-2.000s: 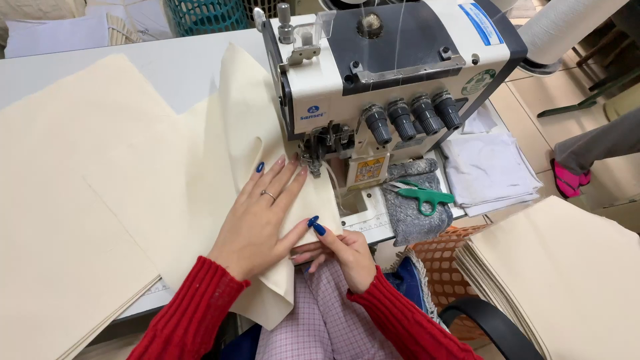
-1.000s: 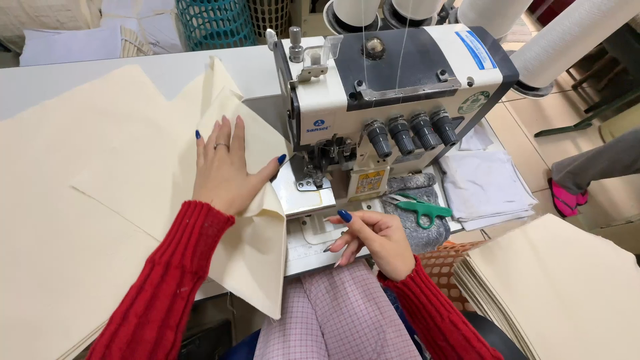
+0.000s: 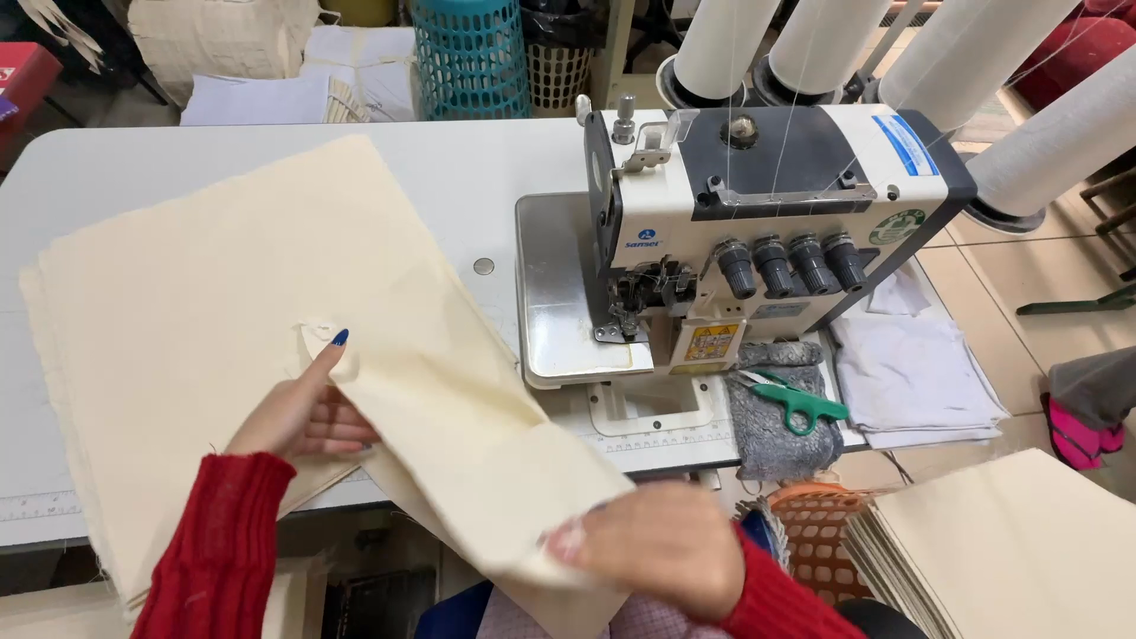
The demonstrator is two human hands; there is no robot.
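A cream fabric panel [image 3: 479, 426] stretches between my two hands, left of an overlock sewing machine [image 3: 710, 248]. With thumb on top and fingers beneath, my left hand [image 3: 306, 404] grips its left edge. My right hand [image 3: 648, 541], blurred, pinches the near end of the panel beyond the table's front edge. Under and beside it lies a stack of cream fabric panels [image 3: 177, 355]. The machine's presser foot [image 3: 621, 328] has no fabric under it.
Green-handled thread snips [image 3: 799, 404] lie on a grey cloth right of the machine. White folded cloths [image 3: 914, 373] are behind them. Another stack of cream panels [image 3: 1021, 550] stands at lower right, beside an orange basket [image 3: 816, 532]. Thread cones [image 3: 728, 44] rise behind the machine. A coin-like disc [image 3: 483, 266] lies on the table.
The cream panel was at the presser foot two seconds ago and is now away from it, to the left. My right hand, apart from the fabric one second ago, now holds its near end.
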